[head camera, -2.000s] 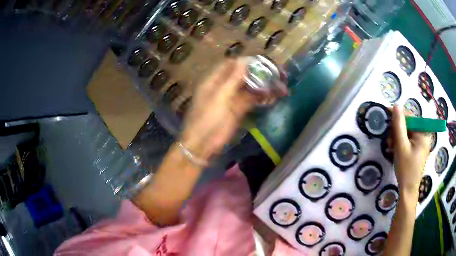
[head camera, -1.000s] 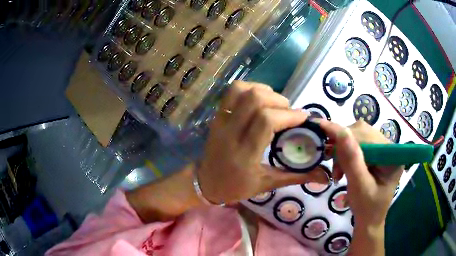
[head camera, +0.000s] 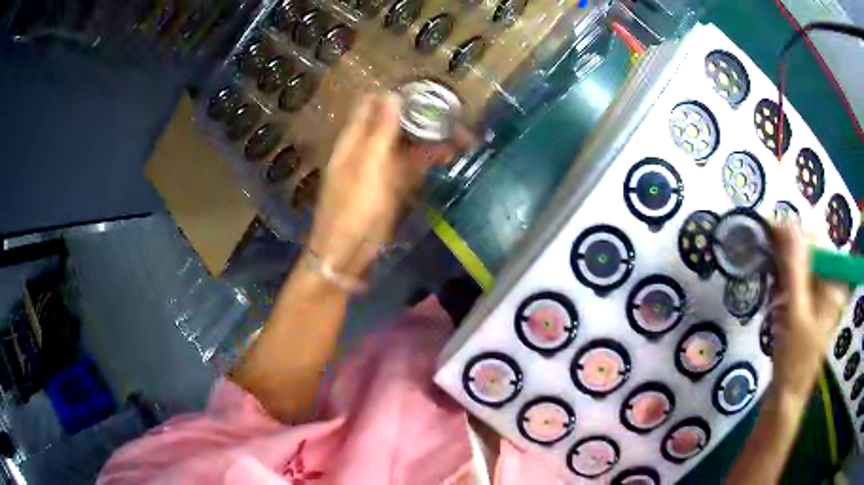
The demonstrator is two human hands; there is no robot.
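My left hand [head camera: 365, 180], blurred, holds a round shiny speaker driver [head camera: 431, 111] by its edge above the clear blister tray [head camera: 332, 104], which has rows of round parts. My right hand [head camera: 801, 313] holds the green pen-like tool [head camera: 836, 266]. A second driver [head camera: 744, 243] is at its fingertips, over the white hole tray [head camera: 559, 237]; whether it touches the tray I cannot tell. Black-rimmed drivers with silver or pink-reflecting faces fill the tray's near and left holes. Discs with pale or yellow dots show in the far and right holes.
Cardboard [head camera: 204, 185] lies at the left beside the clear tray. The green bench mat [head camera: 516, 180] with yellow tape [head camera: 461, 250] shows between the trays. A dark cable [head camera: 815, 28] and a thin red wire hang at the upper right. Another hole tray [head camera: 846, 346] is at the right edge.
The hands were together around one driver. My left hand has moved up and left over the clear tray, holding a driver. My right hand has moved right, with the green tool and a driver.
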